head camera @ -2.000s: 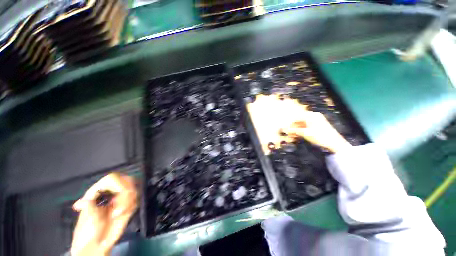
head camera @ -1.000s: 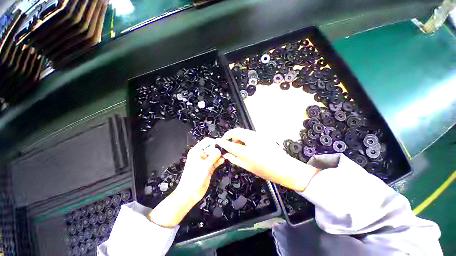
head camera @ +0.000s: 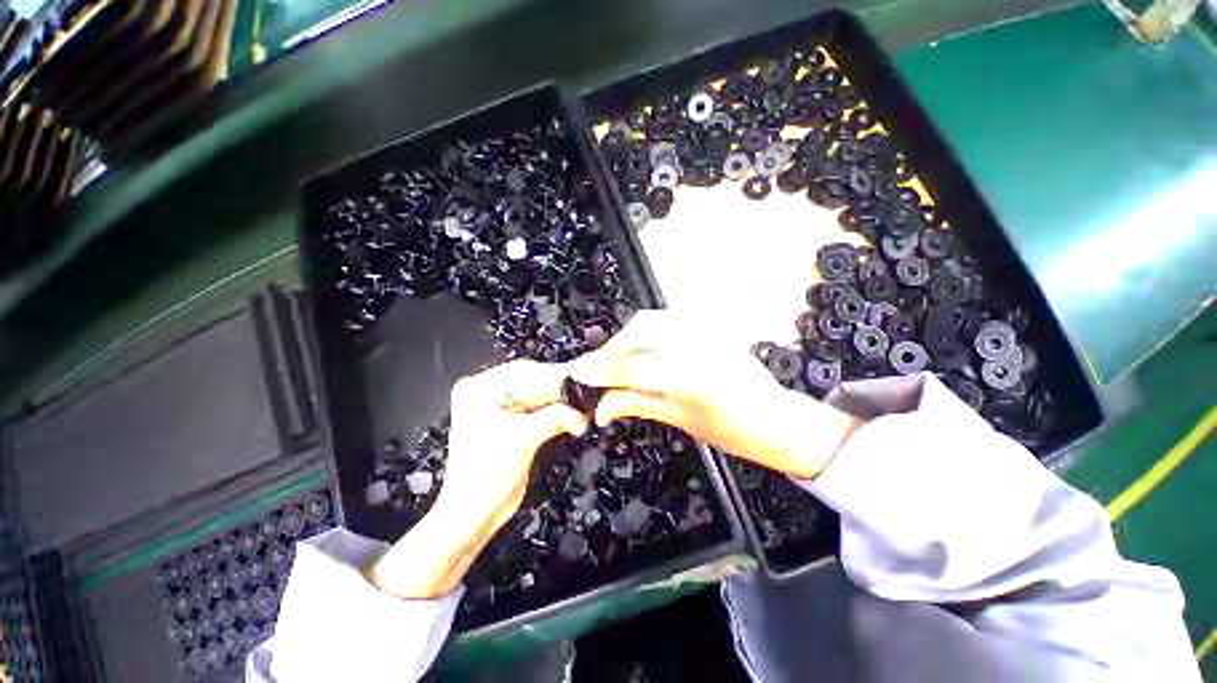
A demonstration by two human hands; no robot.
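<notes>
A small dark part (head camera: 579, 394) is pinched between the fingertips of both my hands, above the left parts bin. My left hand (head camera: 487, 454) holds it from the left and my right hand (head camera: 694, 390) from the right; the fingertips hide its shape. The left parts bin (head camera: 414, 354) holds a heap of small black stemmed parts with flat heads. The right parts bin (head camera: 961, 220) holds black and grey ring parts around a glaring white liner (head camera: 747, 267).
A grid tray (head camera: 247, 574) with rows of round pieces lies at lower left. Dark flat trays (head camera: 147, 400) lie behind it. A raised dark green ledge (head camera: 387, 80) runs behind the bins. Brown-edged stacked layers (head camera: 134, 80) stand at upper left.
Two seconds ago my hands were apart, right over the ring bin, left near the grid tray. They have since met; from one second ago, the dark part shows more clearly between them.
</notes>
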